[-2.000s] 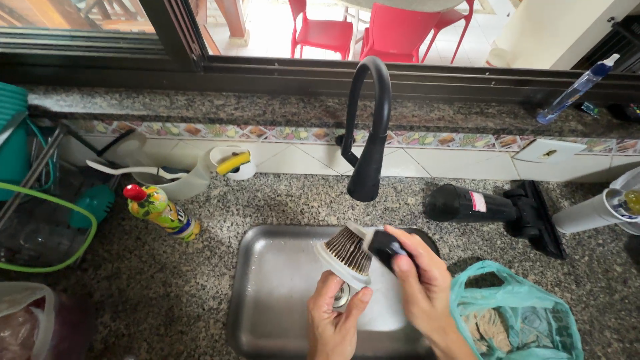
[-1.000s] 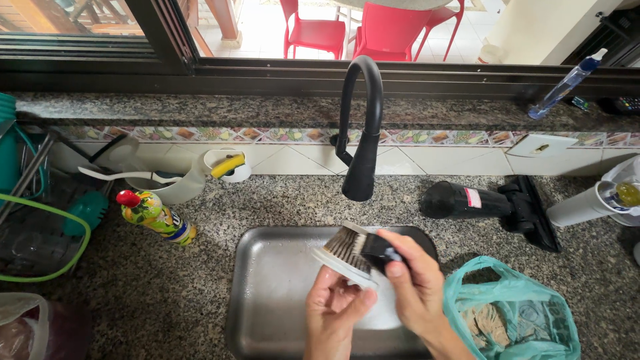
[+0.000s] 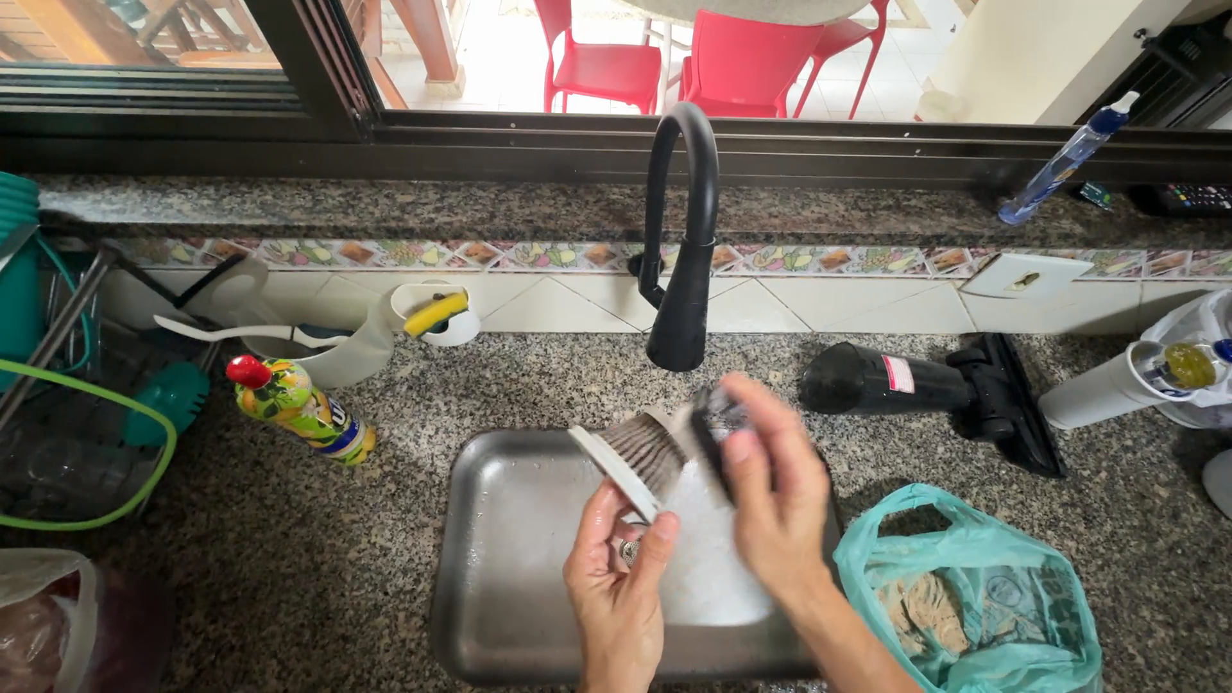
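Observation:
Over the stainless steel sink (image 3: 510, 616), my left hand (image 3: 621, 577) grips the pale rim of a pleated filter (image 3: 640, 448), whose grey-brown pleats face up and right. My right hand (image 3: 770, 472) holds a black object (image 3: 717, 433), partly hidden by the fingers and blurred, close to the filter's right end; whether it touches the filter I cannot tell. The black faucet (image 3: 679, 327) hangs just above and behind both hands. Part of the sink drain (image 3: 628, 551) shows between the left thumb and fingers.
Left of the sink stand a dish soap bottle (image 3: 303, 409), a translucent container (image 3: 356, 346), a holder with a yellow sponge (image 3: 436, 315) and a dish rack (image 3: 67, 289). To the right lie a black handheld vacuum part (image 3: 895, 380), a teal plastic bag (image 3: 962, 539) and a white cylindrical container (image 3: 1107, 385).
The filter's rim is tilted more steeply in my left hand. My right hand, with the black object, has shifted slightly around the filter's right end.

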